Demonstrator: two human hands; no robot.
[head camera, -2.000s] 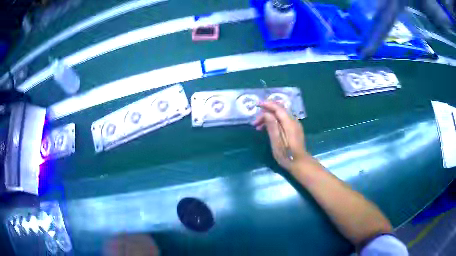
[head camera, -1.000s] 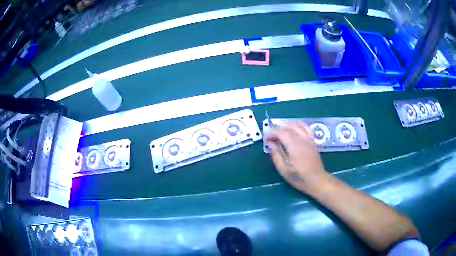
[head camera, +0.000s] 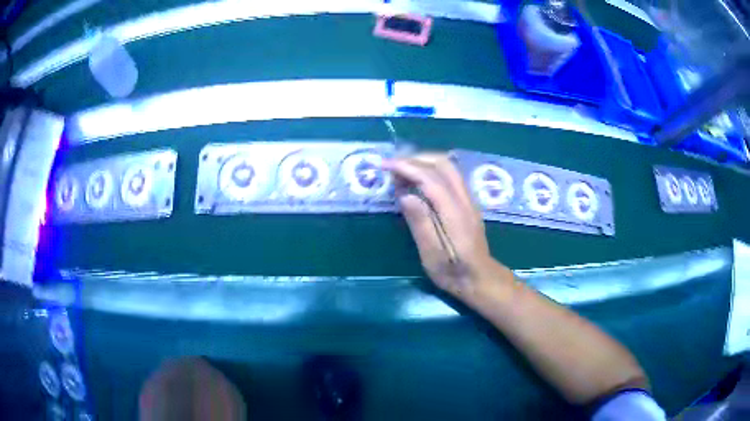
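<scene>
My right hand (head camera: 444, 218), bare, holds a thin brown tool (head camera: 440, 230) with a narrow shaft across the palm. Its fingertips are at the right end of a silver fixture plate (head camera: 271, 201), beside the rightmost of its three round units (head camera: 366, 173). The fingers hide that end, and contact cannot be told. A second fixture plate (head camera: 551, 215) with three round units lies just right of the hand, its left end partly covered. A blurred skin-toned shape shows at the bottom edge, left of centre. I cannot tell if it is my left hand.
Another plate (head camera: 156, 205) reaches the purple-lit metal box (head camera: 29, 197) at left; a small one (head camera: 687, 189) lies right. A squeeze bottle (head camera: 113, 66), pink-red frame (head camera: 403, 28) and blue bins (head camera: 567, 82) are behind. A blister tray (head camera: 62, 362) is lower left, white paper (head camera: 742, 296) right.
The view has shifted and turned. My right hand has moved left from the right-hand plate's end to the right end of the neighbouring plate. The tool stays in it.
</scene>
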